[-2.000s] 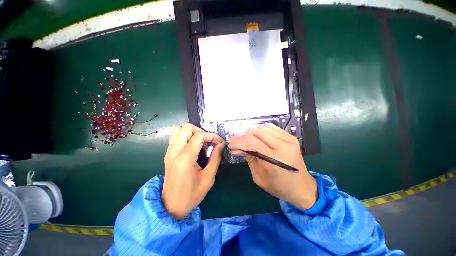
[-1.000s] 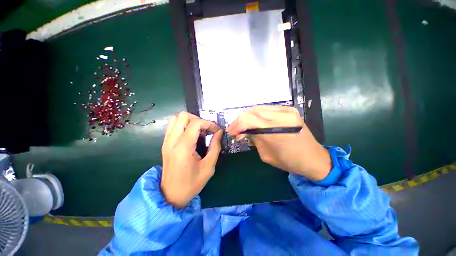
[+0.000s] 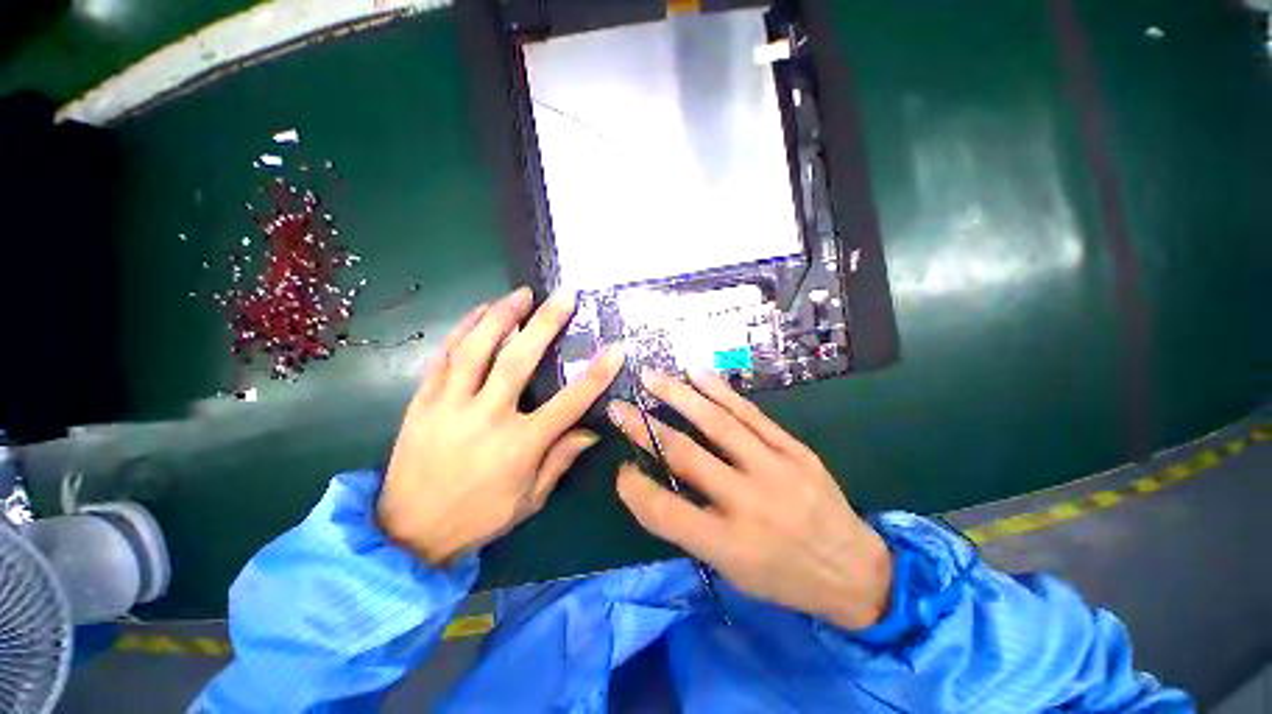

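The open tablet-like device (image 3: 823,209) lies in a black tray (image 3: 872,300), with a large white panel (image 3: 663,154). Its near end shows a circuit board (image 3: 684,314) with a teal patch. My left hand (image 3: 481,433) is spread palm down, holding nothing visible; its fingertips touch the board's near left part. My right hand (image 3: 760,502) has loosely bent fingers at the board's near edge. Slim dark tweezers (image 3: 656,444) run under its fingers and point back towards me; the grip is partly hidden. Any small part under the fingertips cannot be made out.
A loose pile of red-wired components (image 3: 286,279) lies left of the device on the green bench (image 3: 977,405). A dark object (image 3: 56,279) stands at the far left. A white fan (image 3: 91,565) is at the lower left.
My left hand has opened from a pinch and spread its fingers. My right hand has moved lower and flattened, and the tweezers have swung towards me. The teal patch now shows.
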